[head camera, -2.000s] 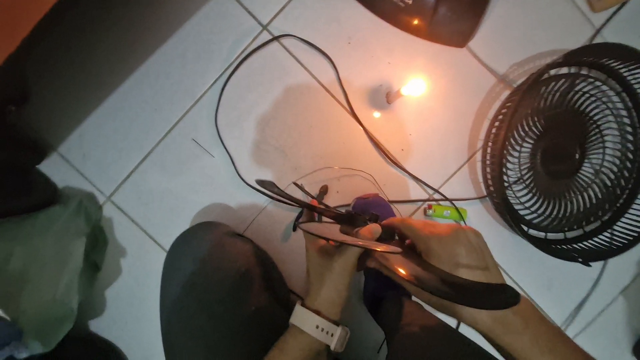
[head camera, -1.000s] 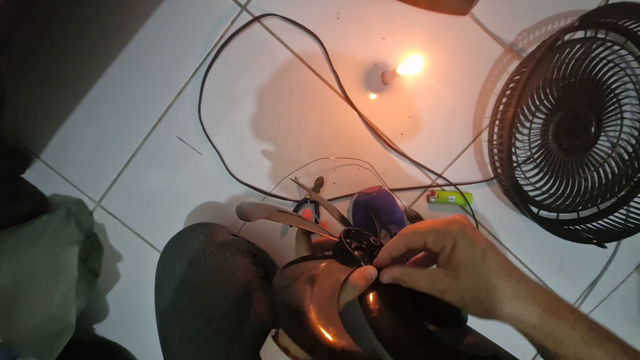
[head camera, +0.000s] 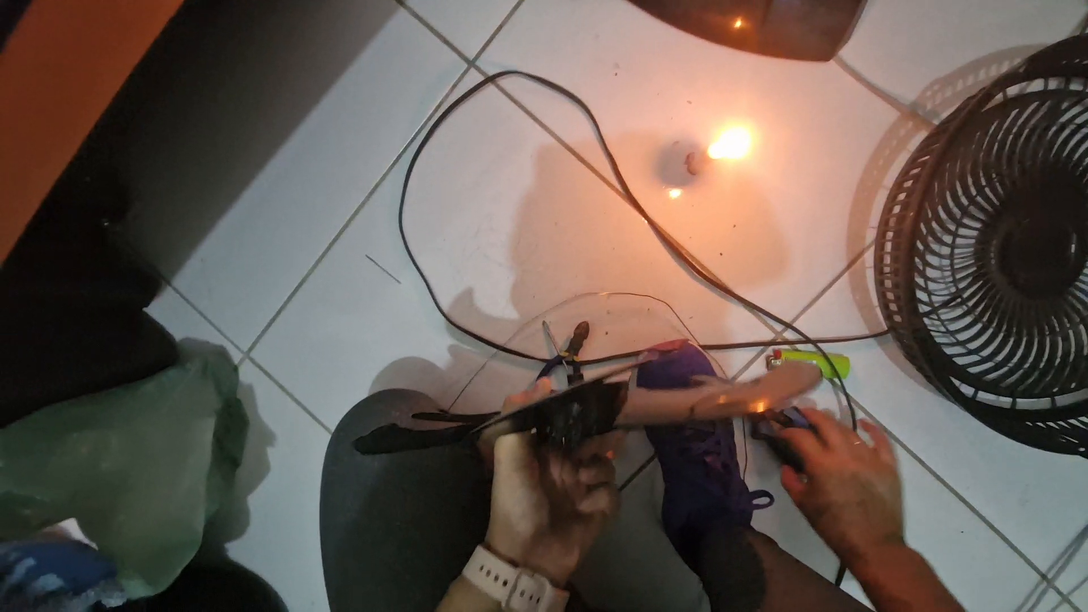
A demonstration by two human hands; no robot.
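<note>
My left hand [head camera: 548, 497], with a white watch on its wrist, grips a dark, glossy fan blade assembly [head camera: 582, 412] by its hub, the blades spreading to both sides. My right hand [head camera: 841, 484] is at the right of my purple shoe [head camera: 693, 442], its fingers on a small dark object [head camera: 786, 433] that I cannot make out. Beyond the blades, pliers [head camera: 576, 340] lie on the tiles. A green lighter [head camera: 812, 364] rests just beyond my right hand.
A lit candle [head camera: 697, 160] stands on the tiled floor. A black cable [head camera: 408, 204] loops around the middle. At the right is a black fan grille [head camera: 901, 255], at the top a dark plastic part [head camera: 765, 30], at the left a green plastic bag [head camera: 119, 467].
My right hand has left the blade hub and moved right, to the small dark object near the lighter. The blade assembly, still in my left hand, has turned.
</note>
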